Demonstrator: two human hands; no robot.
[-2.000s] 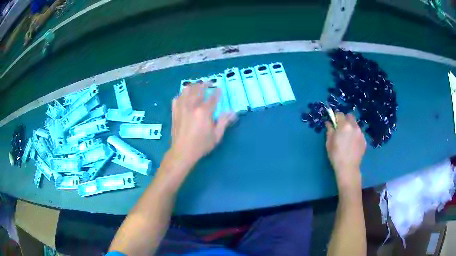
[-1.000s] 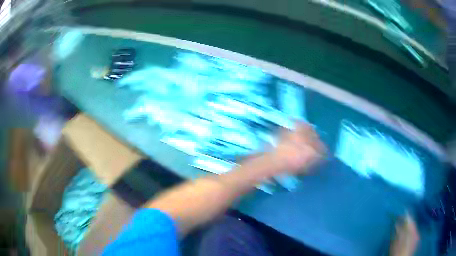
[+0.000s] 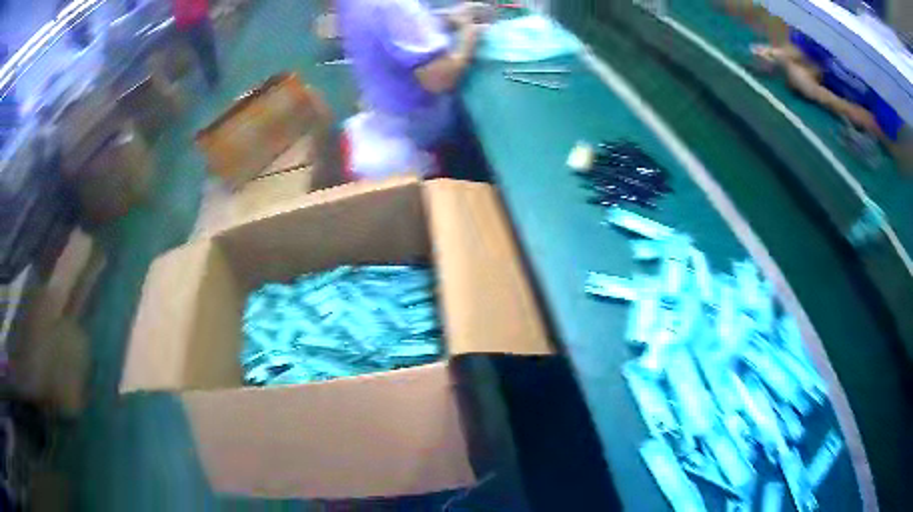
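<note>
An open brown cardboard carton [image 3: 330, 430] stands low beside the bench, left of centre. It holds many light-blue plastic housings [image 3: 340, 320]. A loose heap of the same housings [image 3: 701, 370] lies on the green bench at the lower right. Beyond it is a small dark pile of black inserts [image 3: 626, 175], with a pale tool-like object [image 3: 580, 157] at its left edge. The view is blurred. Neither my left hand nor my right hand is in the picture.
A person in a light purple top [image 3: 395, 60] is at the far part of the bench, by a light-blue heap [image 3: 531, 40]. An orange-brown box [image 3: 262, 125] stands on the floor behind the carton. Another person's arm [image 3: 811, 80] shows across the belt at upper right.
The view has swung left, bringing the carton to the centre and the housing heap to the lower right. Both hands, the housing row and the large black pile have left the picture.
</note>
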